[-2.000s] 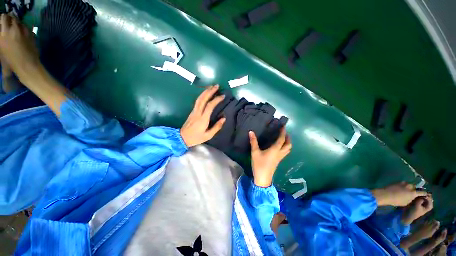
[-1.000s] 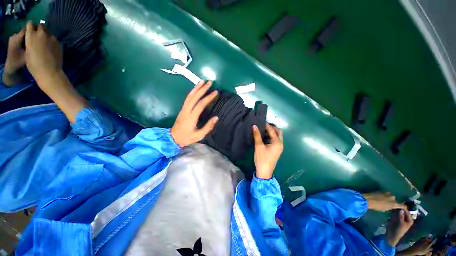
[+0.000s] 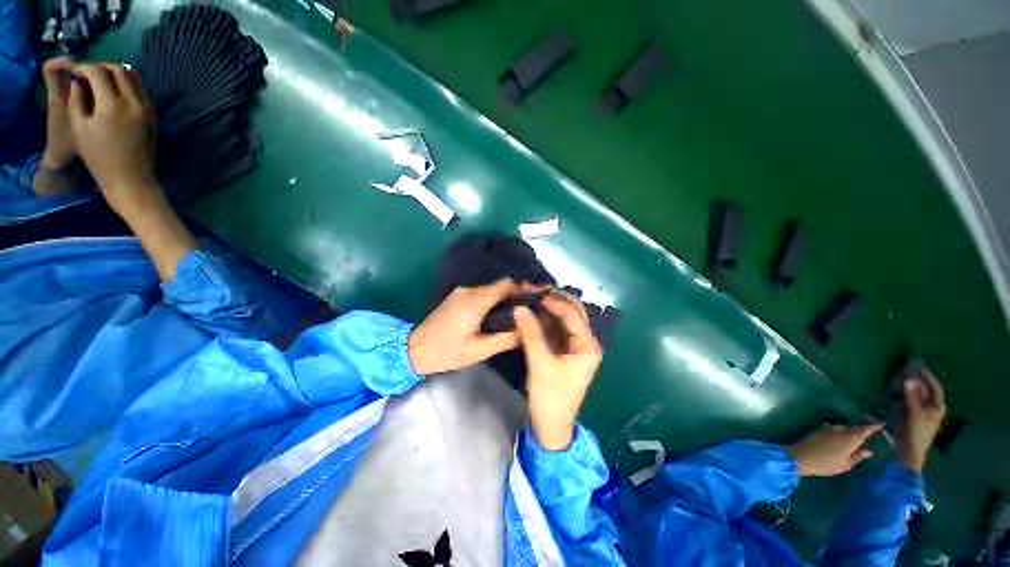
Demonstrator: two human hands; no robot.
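Note:
The pile of dark pieces (image 3: 482,257) lies on the glossy green surface in front of me, partly covered by my hands. My left hand (image 3: 471,323) and my right hand (image 3: 557,352) meet over the pile. Their fingertips pinch a small dark piece (image 3: 512,315) between them, mostly hidden by the fingers. A small white rectangle (image 3: 539,229) lies just beyond the pile.
Bent white strips (image 3: 426,199) lie beyond the pile. Dark blocks (image 3: 725,235) sit on the matt green strip. At left, a neighbour's hands (image 3: 111,122) are beside a ribbed black fan (image 3: 205,89). At right, another person's hand (image 3: 919,421) reaches over the strip.
My hands have come together over the pile, with a dark piece between their fingertips. The dark blocks have shifted left in view. The right neighbour's hand has moved out over the strip.

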